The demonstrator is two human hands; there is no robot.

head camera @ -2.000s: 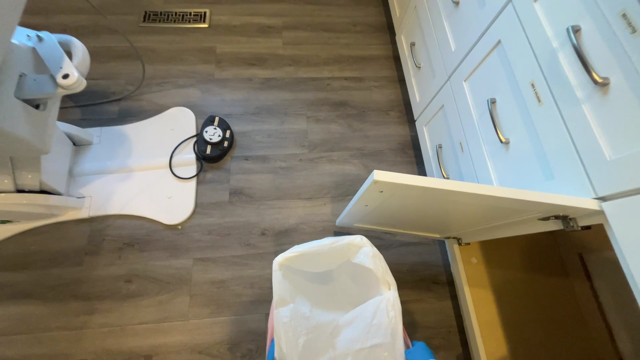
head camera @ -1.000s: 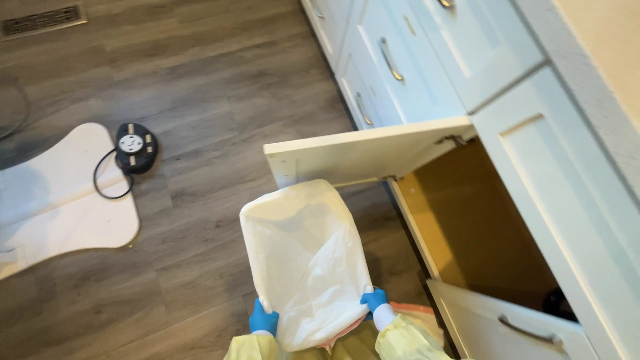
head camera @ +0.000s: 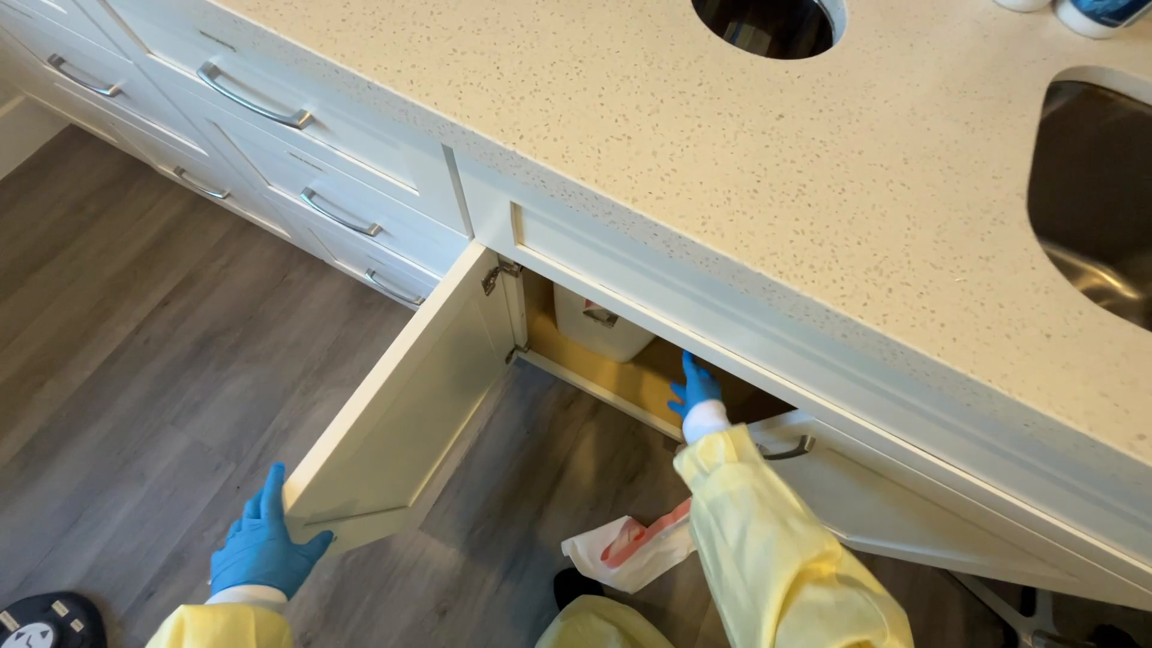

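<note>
My left hand (head camera: 264, 549), in a blue glove, is at the free edge of the open left cabinet door (head camera: 405, 414), thumb and fingers on either side of its corner. My right hand (head camera: 696, 387), also gloved in blue with spread fingers and nothing in it, reaches to the cabinet opening. Inside the cabinet stands a white bin (head camera: 598, 328), partly hidden by the frame above. The right cabinet door (head camera: 900, 495) with a metal handle is ajar. A white plastic bag with red drawstring (head camera: 630, 549) lies low by my right sleeve, near my foot.
Above the cabinet runs a speckled countertop (head camera: 765, 180) with a round hole (head camera: 765, 27) and a sink (head camera: 1098, 198). Drawers (head camera: 360, 171) with metal handles line the left. A black foot pedal (head camera: 49, 621) is on the floor at lower left, and a metal base (head camera: 1017, 612) at lower right.
The lined white bin, held by both my hands a second ago, is out of them; a white bin now shows inside the cabinet. My left hand has come to the door. The view has swung right.
</note>
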